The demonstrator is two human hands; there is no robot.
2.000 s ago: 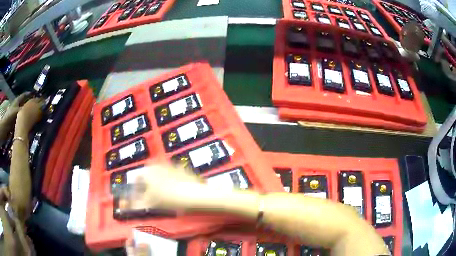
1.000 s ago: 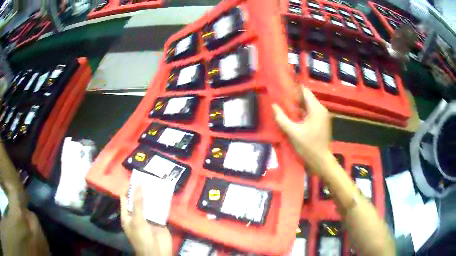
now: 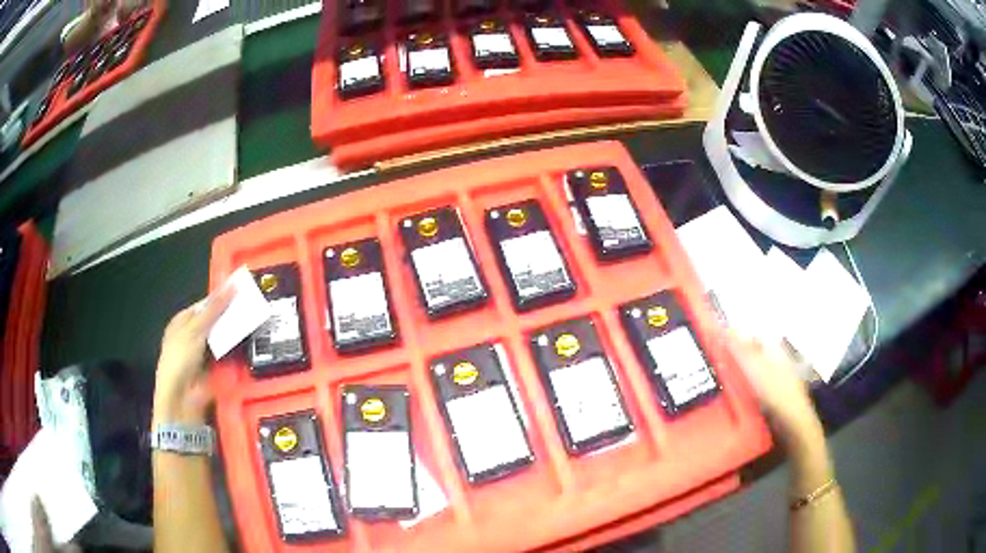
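A red tray (image 3: 492, 324) lies in front of me, on top of another red tray. It holds black phone units (image 3: 443, 259) in two rows, each with a gold disc and a white label. My left hand (image 3: 189, 348) is at the tray's left edge and holds a small white sheet (image 3: 239, 313) over the upper left unit's corner. My right hand (image 3: 765, 373) is blurred at the tray's right edge; its fingers and any tool in it cannot be made out.
A white desk fan (image 3: 827, 108) stands at upper right, with loose white sheets (image 3: 816, 308) below it. More stacked red trays (image 3: 508, 113) are behind. A pale board (image 3: 151, 151) is at upper left. A crumpled clear bag (image 3: 67, 405) and part of another person's hand (image 3: 41, 529) are at lower left.
The view has shifted right. The tilted tray that my right hand gripped is out of that place, and a flat tray lies before me. My right hand has moved to its right edge.
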